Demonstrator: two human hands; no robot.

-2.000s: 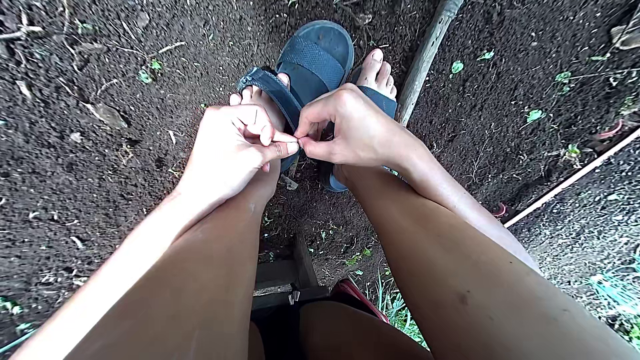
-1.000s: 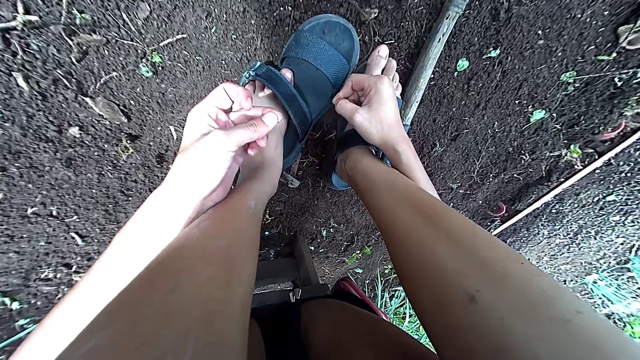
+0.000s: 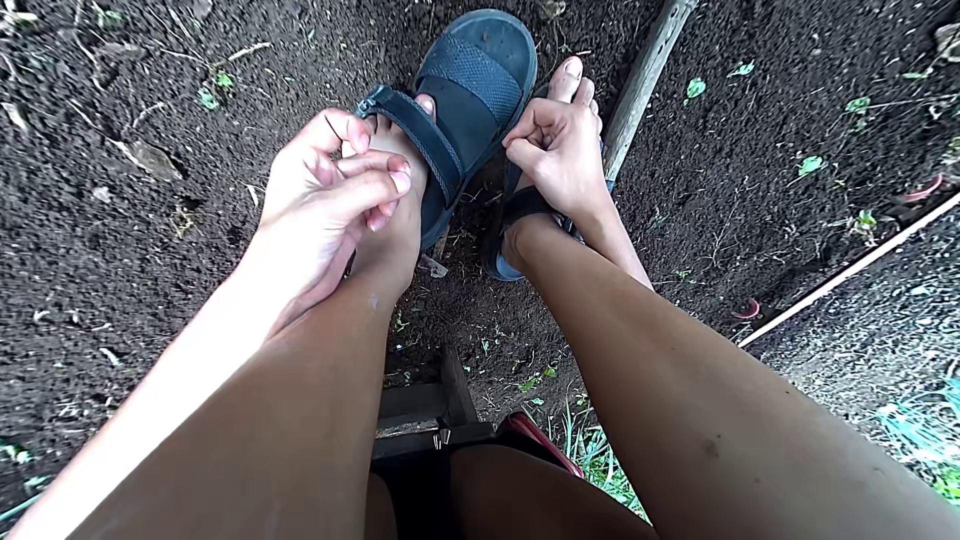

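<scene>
My left hand (image 3: 330,195) hovers over the top of my left foot with its fingers curled and the thumb near the fingertips. Whether something tiny is between them cannot be told. A dark blue strap sandal (image 3: 480,97) lies under that foot, which sits partly off its sole, toes near the strap (image 3: 427,142). My right hand (image 3: 559,150) is over my right foot, thumb and index finger pinched together; no object shows between them. The second sandal (image 3: 510,255) is on the right foot, mostly hidden by the hand and leg.
Dark soil (image 3: 172,150) with twigs and small green leaves surrounds the feet. A weathered wooden pole (image 3: 649,82) lies right of the right foot. A thin pale edging strip (image 3: 847,270) crosses the right side. Below are a wooden frame (image 3: 420,405) and some grass (image 3: 600,465).
My two hands were touching at the fingertips between the feet two seconds ago; they are now apart, the left over the left foot and the right over the right foot.
</scene>
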